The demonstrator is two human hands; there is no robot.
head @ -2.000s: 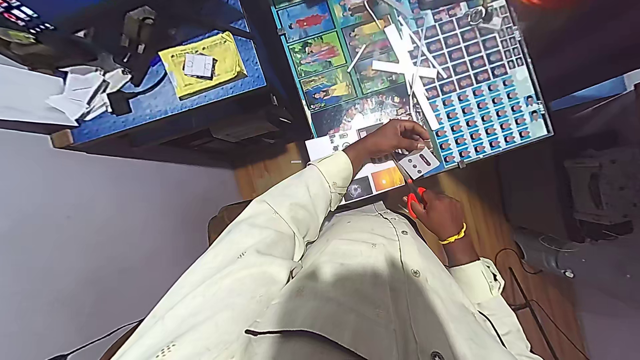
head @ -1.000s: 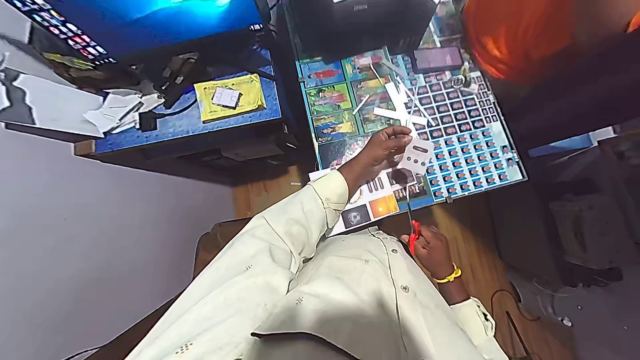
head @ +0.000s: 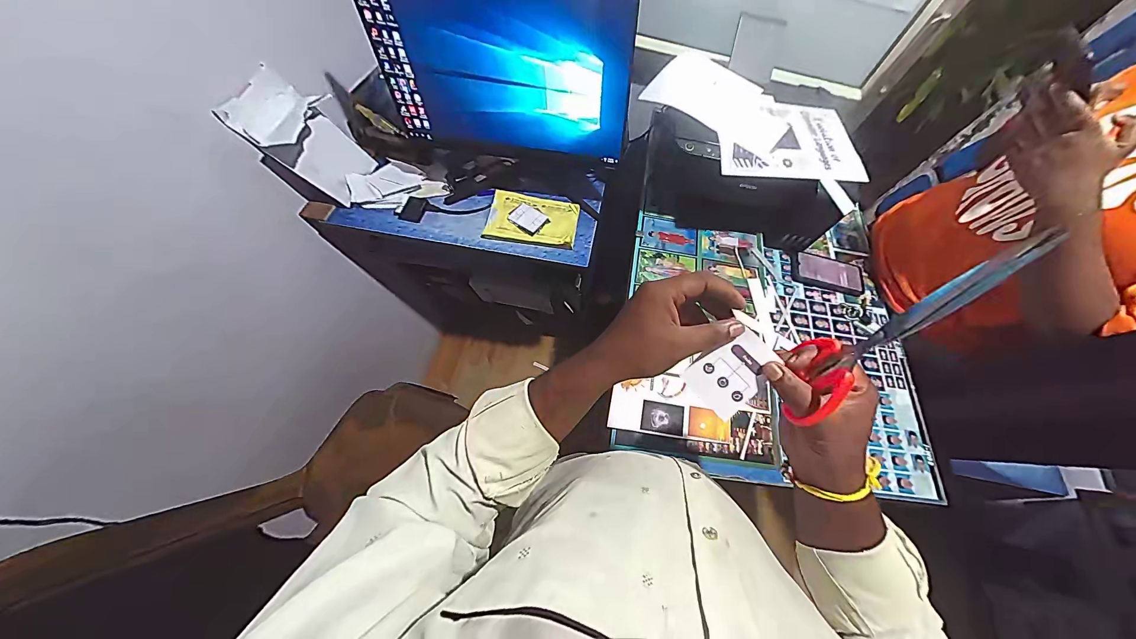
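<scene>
Red-handled scissors [head: 821, 382] are in my right hand [head: 830, 422], with the blades pointing up and right, away from the paper. The thumb and fingers of that hand also pinch the right edge of a small white paper piece [head: 723, 382] printed with a dark bar, circles and lines. My left hand [head: 679, 324] is at the top left of this piece, its thumb and fingertips close to a narrow white paper strip. Whether the left fingers grip the strip or the piece is hard to tell. Below lies a tabletop covered in printed photos [head: 896, 417].
A black printer [head: 737, 191] with printed sheets [head: 790, 142] stands behind. Near it lie a phone [head: 827, 272] and paper strips [head: 763, 297]. On the left are a monitor [head: 515, 71], a yellow packet [head: 532, 219] and loose papers [head: 333, 160]. A person in orange [head: 958, 240] is at right.
The scissors have swung from beneath the paper to its right, blades now pointing away. My right hand has come up to the paper's edge. The view has tilted up, showing more of the monitor and printer.
</scene>
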